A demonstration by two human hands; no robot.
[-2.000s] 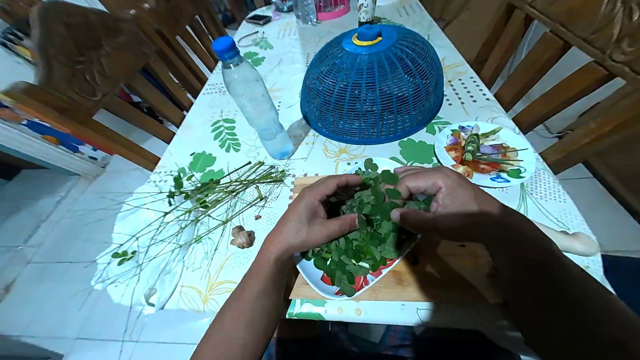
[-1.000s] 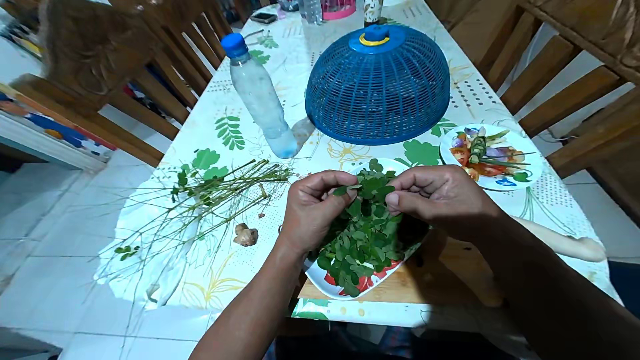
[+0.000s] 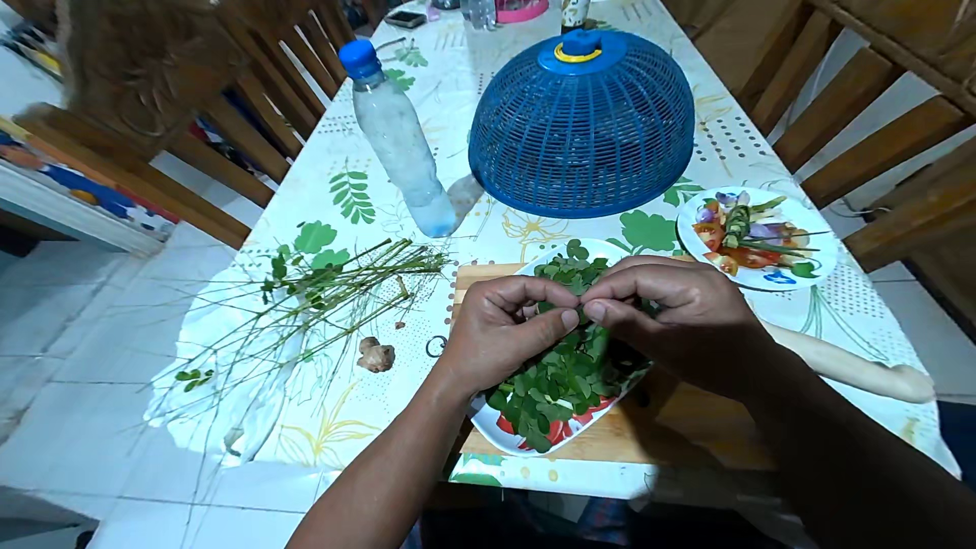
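Green leaves (image 3: 560,374) fill a white plate with a red pattern (image 3: 503,438), which rests on a wooden cutting board (image 3: 679,431). Over the leaves, my left hand (image 3: 515,328) and my right hand (image 3: 671,313) meet at their fingertips. Thumbs and forefingers are pinched together; whatever lies between them is too small to make out, though leaves show just behind and below. Bare and partly leafy green stems (image 3: 343,297) lie left of the board on a white plastic bag (image 3: 229,366). A piece of ginger root (image 3: 376,354) sits between the stems and my left hand.
Behind the plate stand a blue mesh food cover (image 3: 583,130) and a blue-capped plastic bottle (image 3: 400,145). A plate of cut tomato and other vegetables (image 3: 793,278) is at the right, near a long pale root-like object (image 3: 846,362). Wooden chairs (image 3: 884,114) flank the table.
Two seconds ago my hands were apart around the leaves; now their fingertips touch above the plate. The stems, bottle and food cover have stayed in place on the table.
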